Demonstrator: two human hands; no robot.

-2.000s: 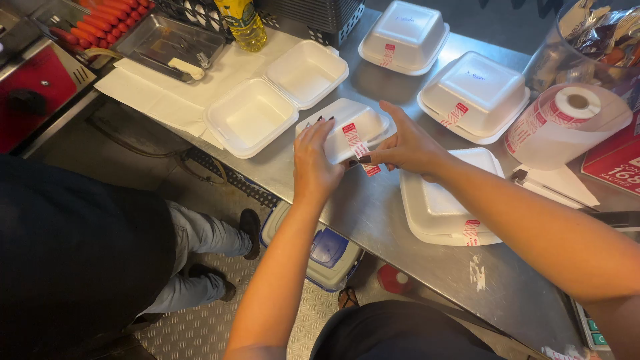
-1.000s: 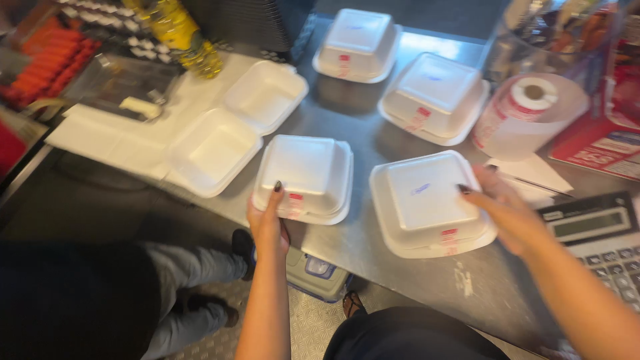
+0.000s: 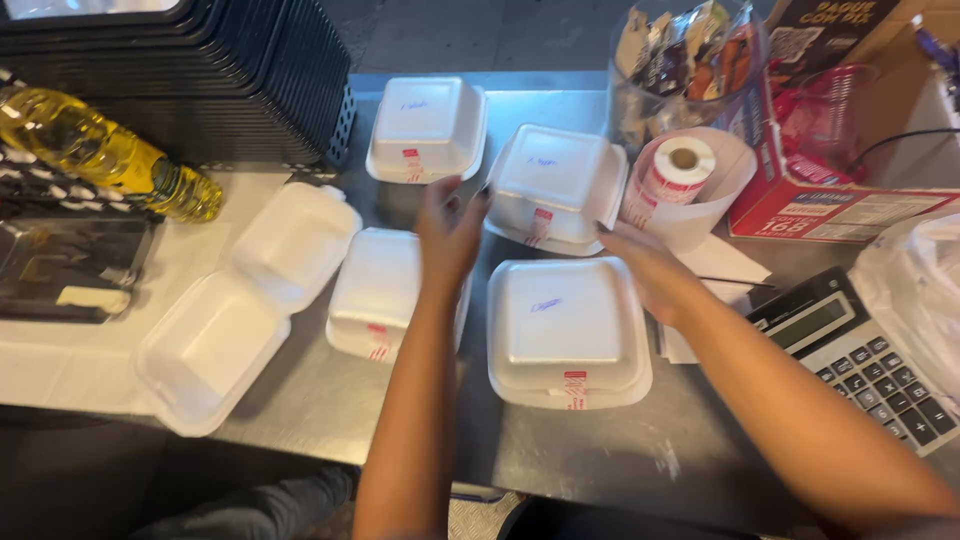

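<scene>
My left hand (image 3: 450, 232) reaches over a shut foam box (image 3: 379, 281), its fingertips beside the left edge of another shut foam box (image 3: 555, 176). My right hand (image 3: 652, 270) has its fingertips at that box's lower right corner; whether either hand grips it, I cannot tell. Nearer me lies a shut foam box (image 3: 566, 315) with blue pen marks. A further shut foam box (image 3: 420, 124) stands at the back. Each of these boxes bears a red and white sticker at its front. An open, unfilled foam clamshell (image 3: 217, 345) lies to the left.
At right are a roll of stickers (image 3: 682, 165), a tub of sachets (image 3: 686, 67), a red carton (image 3: 847, 214), a calculator (image 3: 855, 352) and a plastic bag (image 3: 915, 277). At left are stacked black trays (image 3: 247, 90), an oil bottle (image 3: 112, 150) and a dark tray (image 3: 75, 262). Someone's trousered leg (image 3: 262, 506) shows below.
Both hands have left the two nearer boxes and moved up to the box at the back right. Two seconds ago they were at the sticker on the left box. The view has shifted right.
</scene>
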